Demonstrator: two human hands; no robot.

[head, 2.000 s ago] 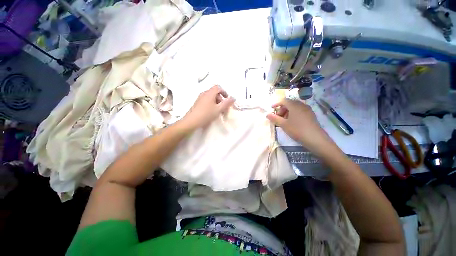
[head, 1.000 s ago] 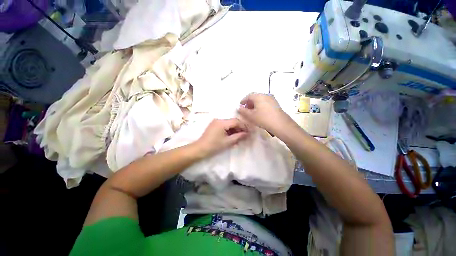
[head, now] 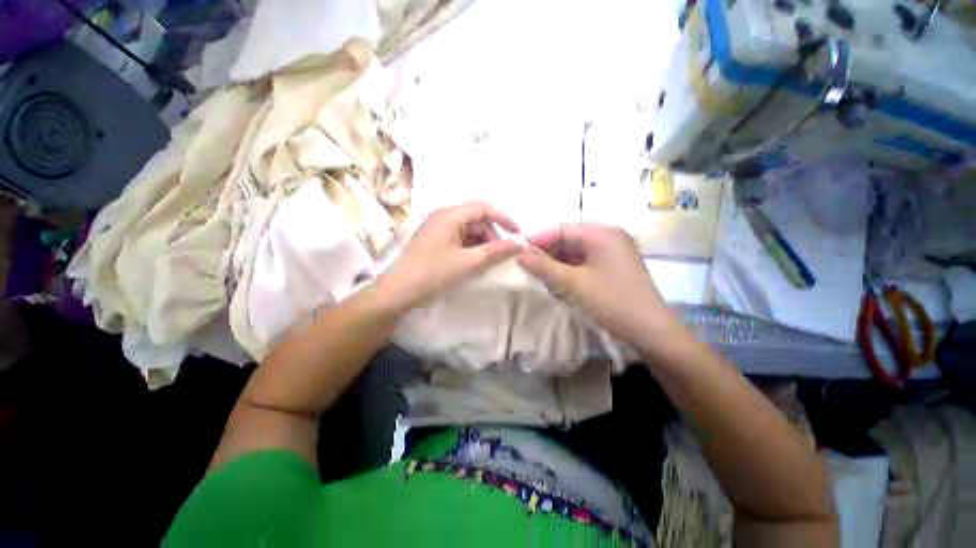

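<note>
A cream garment panel (head: 503, 310) lies gathered at the front edge of the white table and hangs over it. My left hand (head: 455, 252) pinches its upper edge from the left. My right hand (head: 589, 268) pinches the same edge from the right, with the fingertips of both hands nearly touching. The fine detail of the edge between the fingers is overexposed and hidden by them. The white sewing machine (head: 899, 91) with a blue stripe stands to the right, and the cloth is away from its needle area.
A big cream cloth pile (head: 214, 236) covers the table's left. Right of the machine bed lie a white paper sheet (head: 738, 284), a slim blue-green tool (head: 787, 252) and red-orange scissors (head: 887, 340). A grey box (head: 80, 128) stands far left. Beige cloth (head: 931, 471) hangs lower right.
My hands have come away from the needle area, leftward, and now meet at the cloth's edge. The panel has bunched up between them. The camera view has shifted, with the machine farther right.
</note>
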